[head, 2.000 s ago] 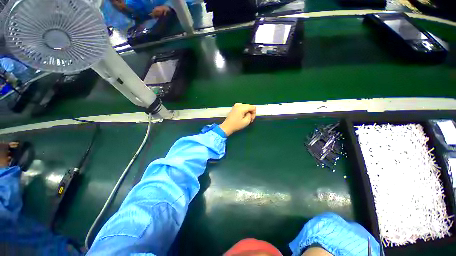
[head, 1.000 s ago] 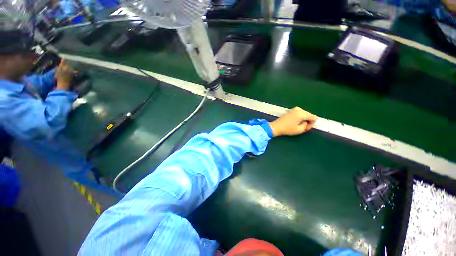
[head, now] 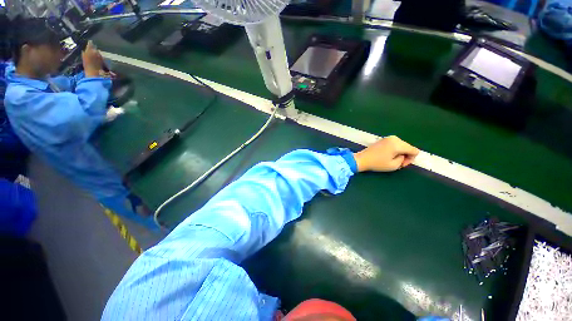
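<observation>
My left hand (head: 384, 155) rests on the white strip at the bench's far edge, fingers curled in, with nothing visible in it. The arm in a blue sleeve reaches across the bench. My right hand is not in view; only a bit of blue sleeve (head: 434, 318) shows at the bottom edge. Two thin pale tips (head: 461, 312) stick up beside it. A pile of dark spiky parts (head: 490, 246) lies on the bench at the right. An open device (head: 317, 66) with a silver rectangle and green patch lies on the conveyor, and another open device (head: 487, 70) lies farther right.
A black tray of small white pieces (head: 550, 283) is cut off at the right edge. A white fan (head: 270, 55) stands at the white strip, its pale cable (head: 216, 164) curving over the bench. A thin black unit (head: 152, 148) lies left. A person in blue (head: 59, 116) works far left.
The view has turned left, bringing the other person in and cutting off most of the white-filled tray. My left hand stays on the strip. My right sleeve has mostly dropped out of view.
</observation>
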